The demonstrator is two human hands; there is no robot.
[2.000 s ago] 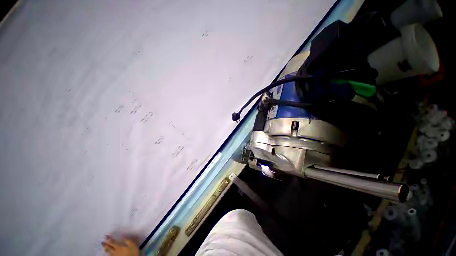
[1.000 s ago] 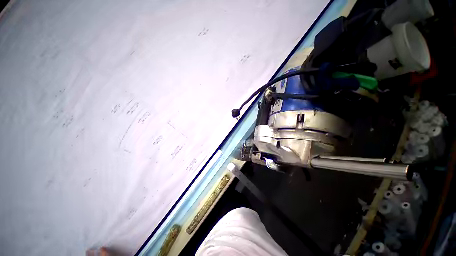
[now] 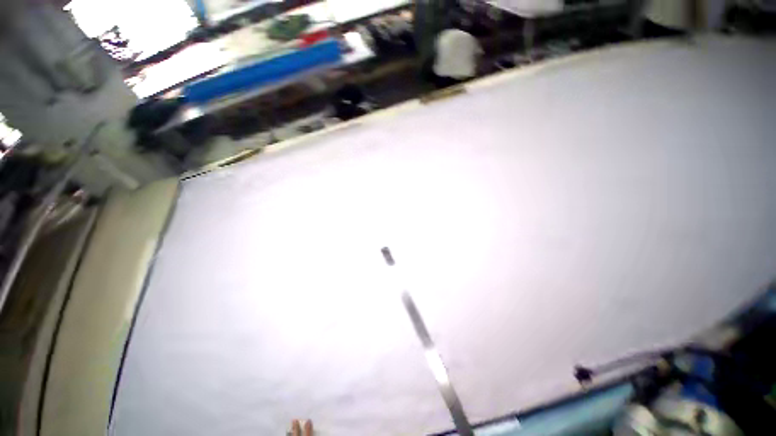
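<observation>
A white paper sheet (image 3: 544,213) covers the long table. A thin grey metal strip (image 3: 417,324), perhaps a ruler, extends over it from the near edge towards the middle; its lower end is cut off by the picture. Two fingertips of my left hand (image 3: 302,427) show over the sheet at the bottom edge; the rest of that hand is out of the picture. My right hand is not in view. The cutting machine (image 3: 681,413) is partly visible at the lower right, blurred, and its black cable (image 3: 630,364) reaches onto the paper.
The sheet's end lies at the left beside a pale bare table end (image 3: 119,255). Narrow yellow-brown bars (image 3: 442,94) lie along the far edge. Beyond are a blue roll (image 3: 264,71) on another worktable, a pillar and a white object. A pale blue strip (image 3: 579,412) runs along the near edge.
The view has swung left and up to the table's end and far side. The machine now shows at the lower right. The grey strip, earlier below the near edge, now extends over the sheet.
</observation>
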